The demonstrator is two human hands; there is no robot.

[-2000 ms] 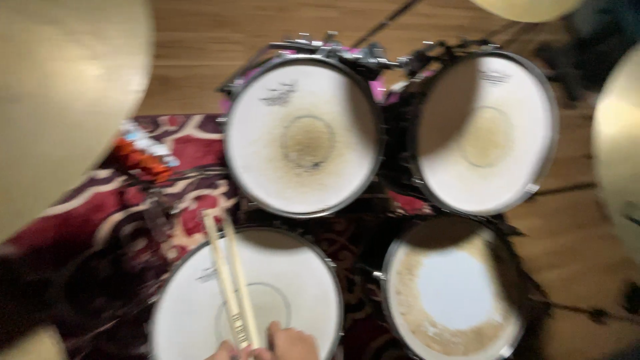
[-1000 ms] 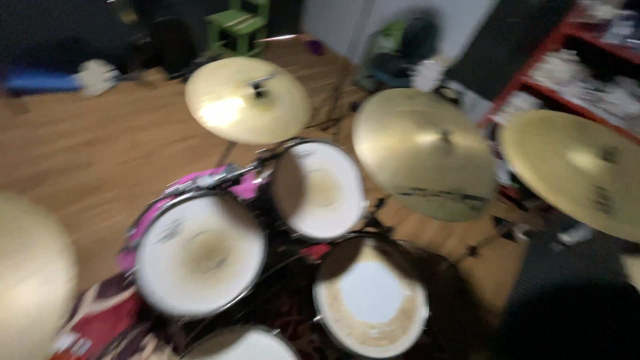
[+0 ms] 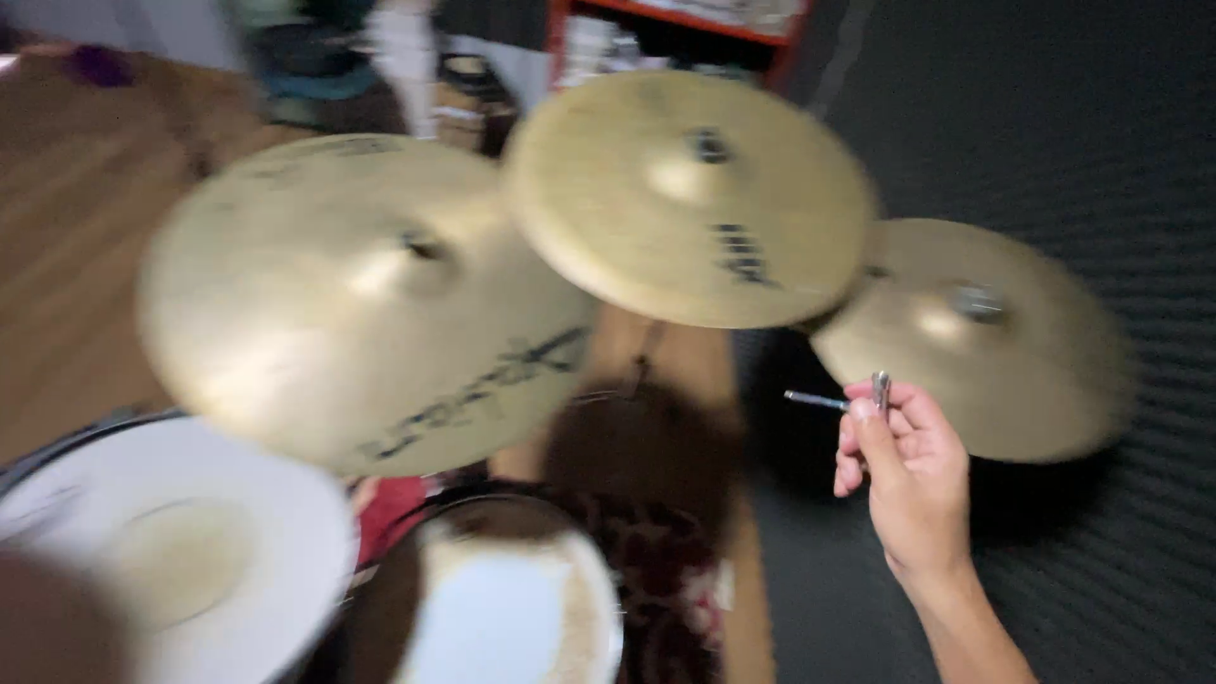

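Note:
My right hand (image 3: pixel 917 475) is raised at the right of the view. Its thumb and fingers pinch a thin metal rod (image 3: pixel 815 401) that points left, with a short shiny metal piece (image 3: pixel 882 391) upright beside the fingertips; whether the two are joined, I cannot tell. Behind the hand is a brass-coloured cymbal (image 3: pixel 1031 380). Further left are a second cymbal (image 3: pixel 608 228) and a larger one (image 3: pixel 275 323), both bearing dark writing. White-headed drums (image 3: pixel 285 503) (image 3: pixel 494 617) stand at the lower left and bottom middle. My left hand is out of view.
A red shelf unit (image 3: pixel 793 43) holding things stands at the back. Dark ribbed material (image 3: pixel 1045 114) covers the right side. Wooden flooring (image 3: pixel 76 218) shows at left, and a patterned dark red rug (image 3: pixel 655 570) lies beside the lower middle drum.
Two seconds ago hands held two drumsticks over a drum; now my right hand is raised with small metal pieces, and no sticks show. The view has swung far to the right.

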